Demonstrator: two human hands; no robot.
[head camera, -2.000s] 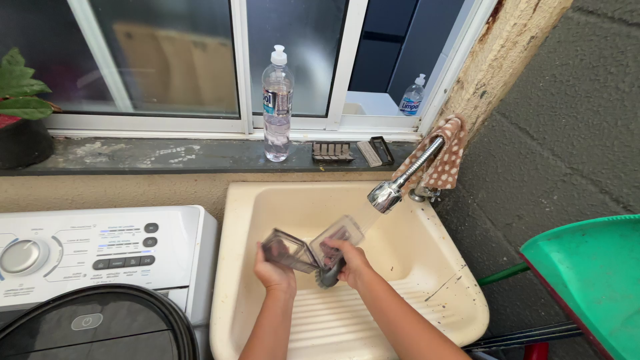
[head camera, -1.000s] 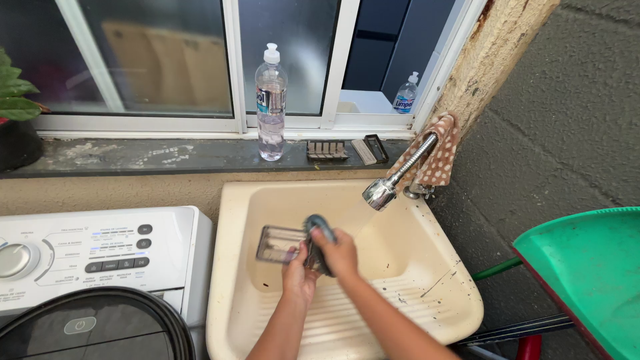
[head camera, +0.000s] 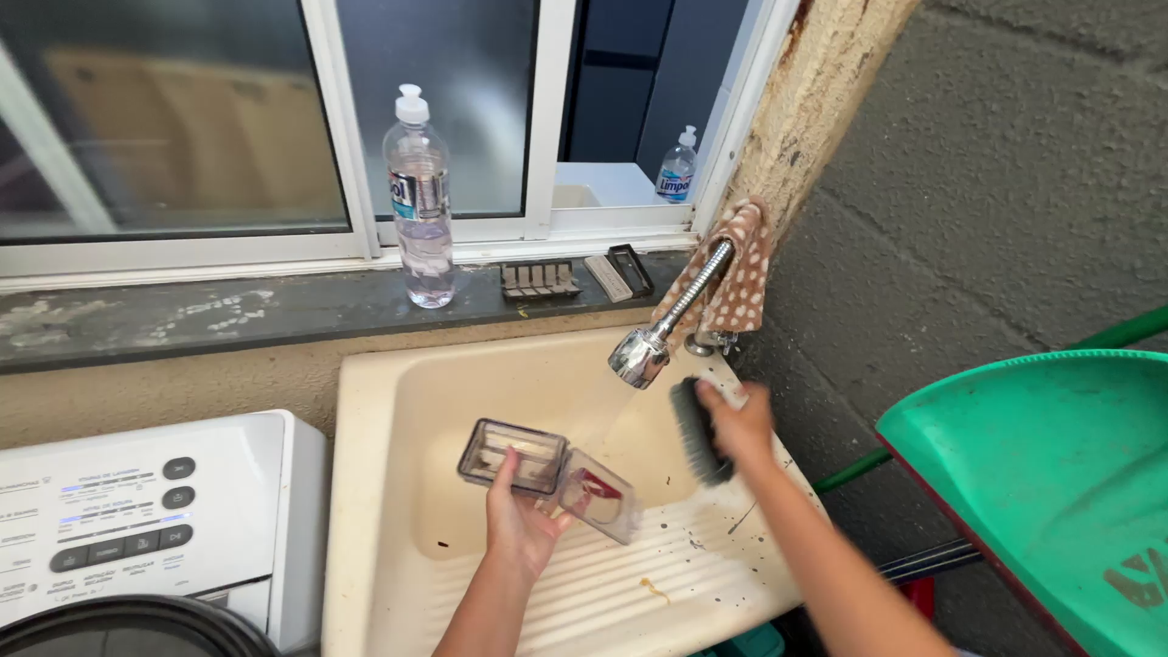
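Note:
My left hand holds a small clear plastic box, its hinged lid swung out to the right, over the basin of a cream laundry sink. A reddish mark shows on the lid. In my right hand is a scrubbing brush with grey bristles, raised at the sink's right side, apart from the box. Water runs from the chrome flexible faucet between the two hands, behind the lid.
On the sill stand a detergent bottle, a dark slotted part and a small frame with a flat filter-like piece. A spotted cloth wraps the faucet. A washing machine is at left, a green dustpan-like object at right.
My right hand has moved right with the brush, away from the box and my left hand. The box and its lid now face up toward the view.

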